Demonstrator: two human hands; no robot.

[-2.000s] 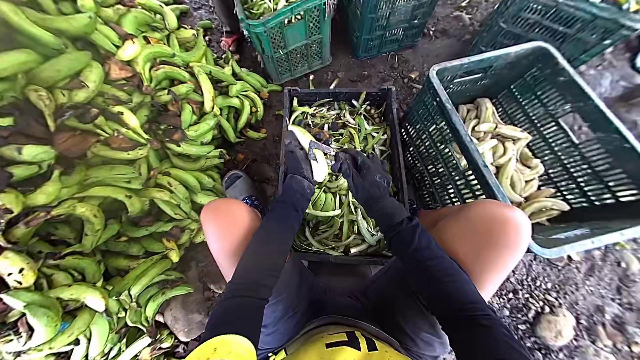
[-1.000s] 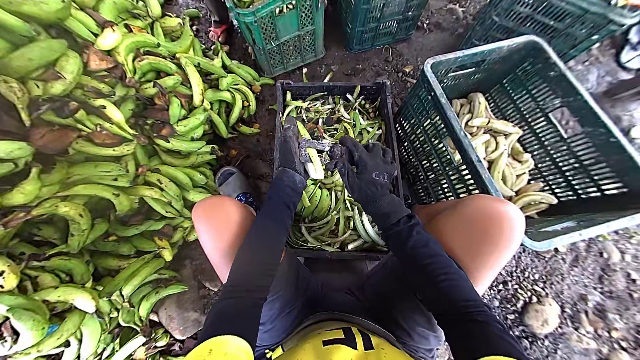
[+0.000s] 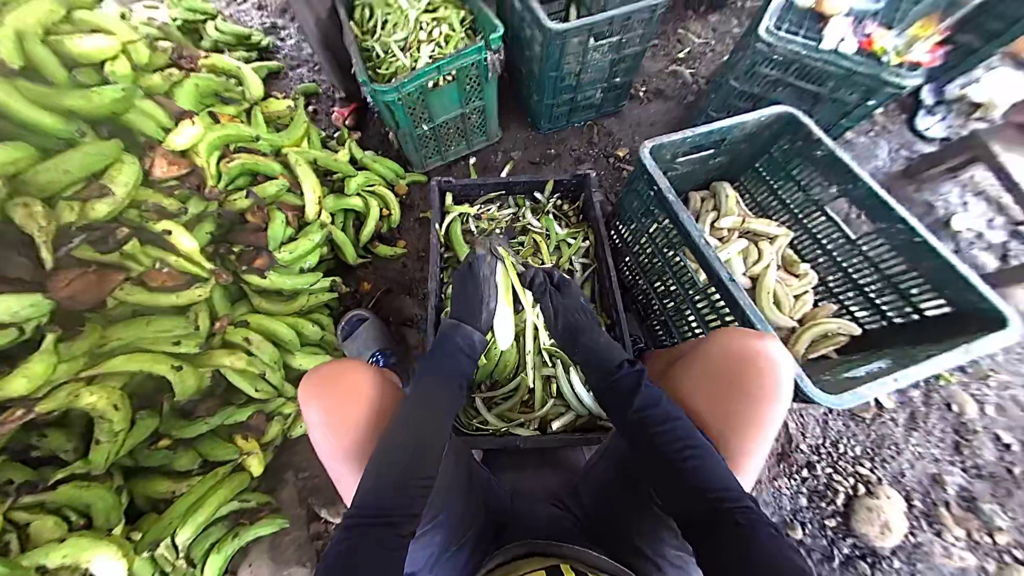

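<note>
My left hand (image 3: 475, 290), in a dark glove, is closed around a partly peeled green plantain (image 3: 504, 308), whose pale flesh shows. My right hand (image 3: 562, 308), also gloved, is beside it at a strip of green peel (image 3: 524, 290) hanging from the plantain's upper end. Whether a tool is in the right hand cannot be told. Both hands are over a black plastic crate (image 3: 524, 439) that holds green peels and several unpeeled plantains. Peeled plantains (image 3: 772, 276) lie in the large green crate (image 3: 904, 232) to the right.
A large heap of green plantains (image 3: 152, 360) covers the ground at left. A green crate of peels (image 3: 438, 120) and a dark green crate (image 3: 570, 72) stand ahead. Farther right is another crate (image 3: 808, 84) with colourful items on it. A stone (image 3: 878, 516) lies at lower right.
More pale flesh shows on the plantain, and a long peel strip now hangs between my hands. Both hands stay over the black crate. My right hand has turned and its fingers are curled in.
</note>
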